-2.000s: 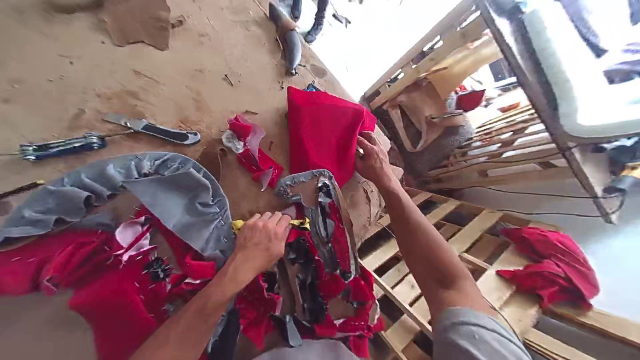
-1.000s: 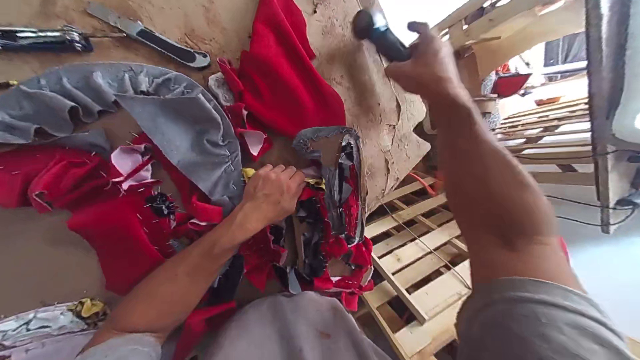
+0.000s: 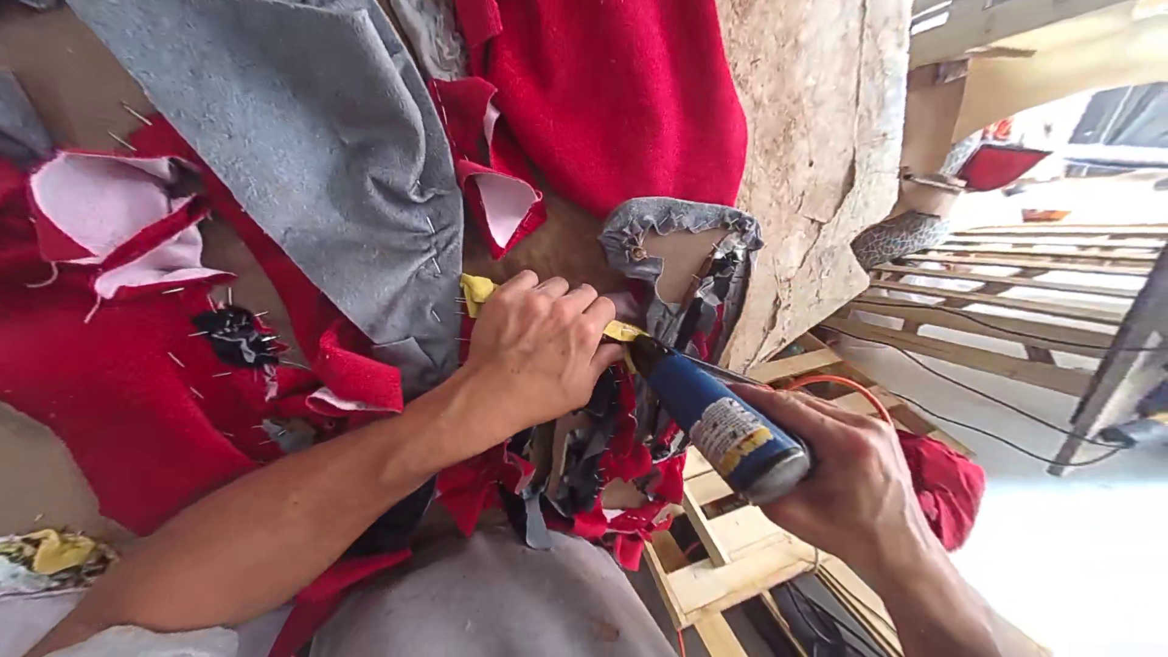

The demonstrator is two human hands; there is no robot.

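My left hand (image 3: 543, 347) presses and grips a yellow strip (image 3: 476, 294) over the padded frame, with the strip's ends showing at both sides of the fingers. Closed around a blue staple gun (image 3: 730, 429), my right hand (image 3: 835, 465) holds its dark nose at the strip's right end, close to my left fingertips. Grey fabric (image 3: 319, 164) with pins or staples through it lies up and left of my left hand. Red fabric (image 3: 630, 100) spreads above. Beside the gun's nose is a small frame part (image 3: 684, 260) edged with grey fabric. My fingers hide the strip's middle.
Torn red fabric (image 3: 109, 392) with protruding staples covers the left side. A worn tan sheet (image 3: 803, 137) stands right of the red fabric. Wooden pallets (image 3: 748, 566) lie below right, with an orange hose (image 3: 844, 383), dark cables and a red cloth (image 3: 940, 488) near my right hand.
My right hand has left the red fabric, taken the staple gun and brought it down beside my left hand. My left hand stays on the yellow strip. The view is closer now.
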